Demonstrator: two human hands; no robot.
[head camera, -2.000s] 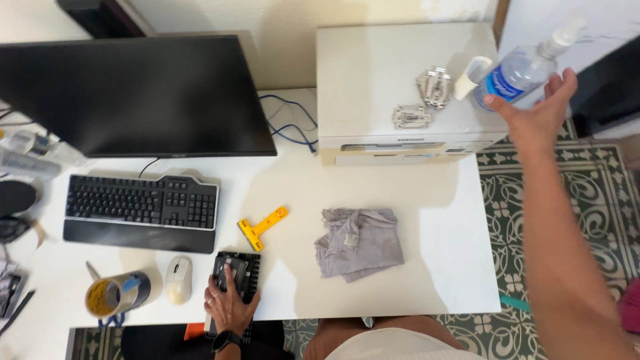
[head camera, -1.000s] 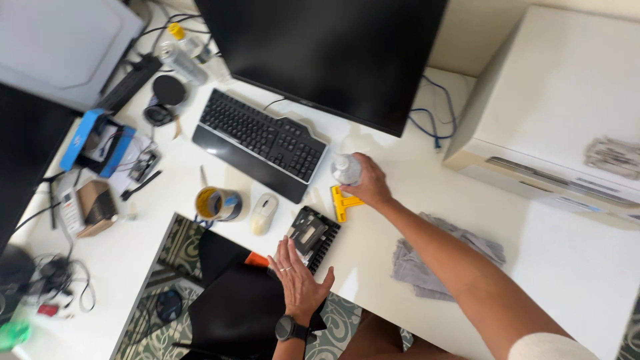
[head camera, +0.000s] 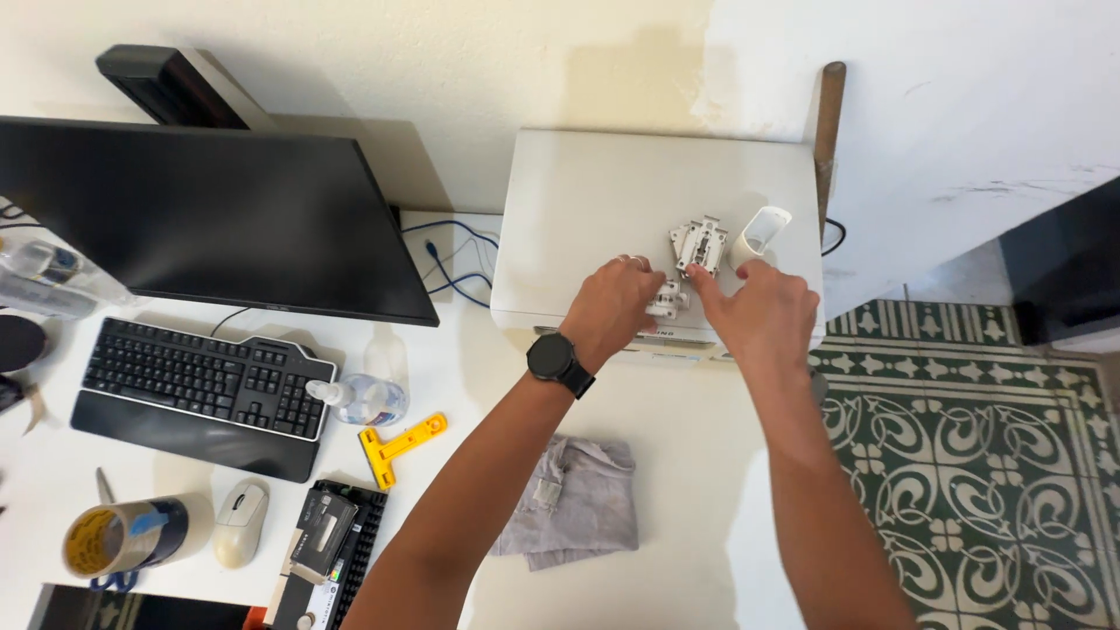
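On top of the white printer (head camera: 595, 201), my left hand (head camera: 617, 302) has its fingers on a small whitish metal plate part (head camera: 669, 299) near the front edge; whether it grips the part is hidden. My right hand (head camera: 761, 306) reaches to a stack of similar metal parts (head camera: 702, 247), its thumb at the lower edge, its other fingers beside a white oval plastic cup (head camera: 763, 234). A clear spray bottle (head camera: 372, 400) stands by the keyboard. A yellow scraper (head camera: 402, 448) and a folded grey cloth (head camera: 586, 503) lie on the desk.
A black monitor (head camera: 219, 219) stands left of the printer, blue cables (head camera: 459, 280) between them. Along the desk's left are a black keyboard (head camera: 201, 381), a white mouse (head camera: 240, 523), a roll of tape (head camera: 122, 535) and a black finned device (head camera: 337, 542) with small boxes.
The spray bottle, on the printer two seconds ago and then in my right hand, now stands by the keyboard, let go. Both hands have moved to the metal parts on the printer.
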